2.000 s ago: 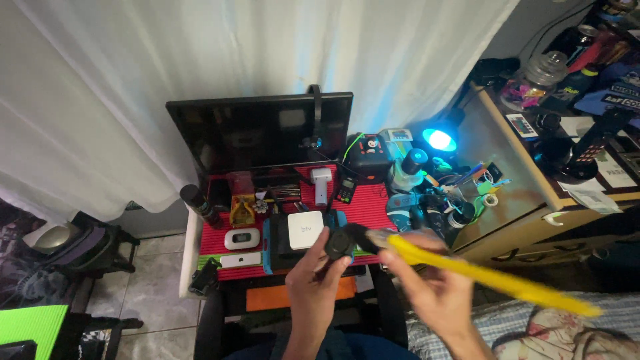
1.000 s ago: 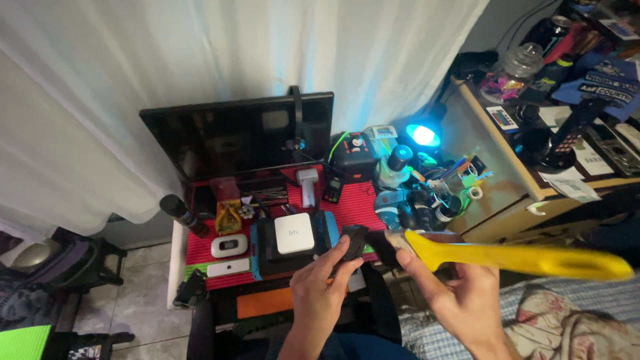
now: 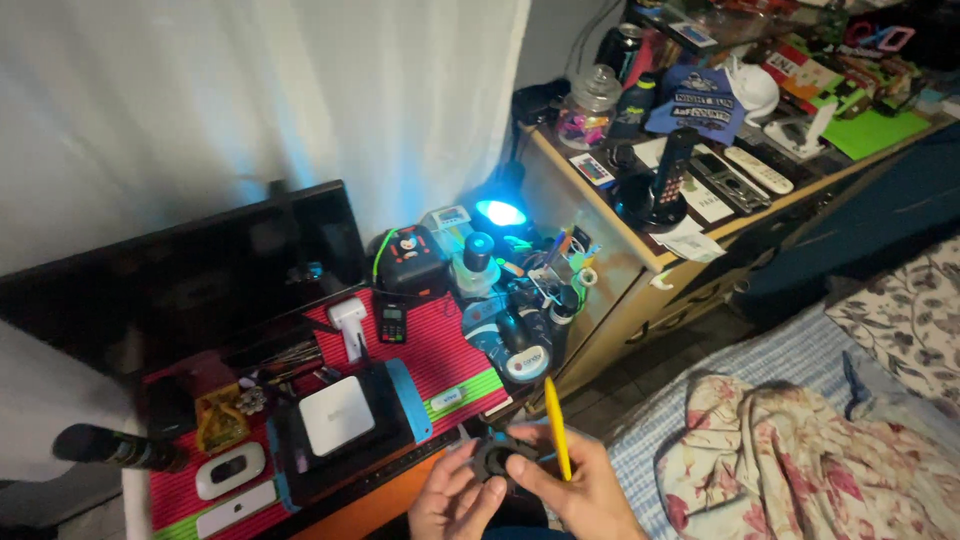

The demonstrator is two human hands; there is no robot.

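Observation:
Near the bottom centre, my left hand (image 3: 455, 491) grips a small round black part (image 3: 495, 454) by its left side. My right hand (image 3: 574, 480) pinches the same part from the right, its thumb on the part's face. A long yellow plastic handle (image 3: 557, 427) stands up between the fingers of my right hand; its lower end is hidden by the hand. Beyond the hands lie a white square box (image 3: 337, 416) on a black and blue case (image 3: 409, 397) and a small white vivo-marked item (image 3: 448, 399).
A red ribbed mat (image 3: 442, 330) covers the desk, with a dark monitor (image 3: 187, 277), a card reader (image 3: 392, 321), a black spray can (image 3: 112, 448) and a lit blue lamp (image 3: 501, 213). At right stand a wooden dresser (image 3: 592, 217) with a cordless phone (image 3: 670, 180) and a bed with a floral cloth (image 3: 772, 457).
The yellow handle has swung from pointing right to standing nearly upright. Both hands remain on the black part. The view has turned toward the dresser and bed.

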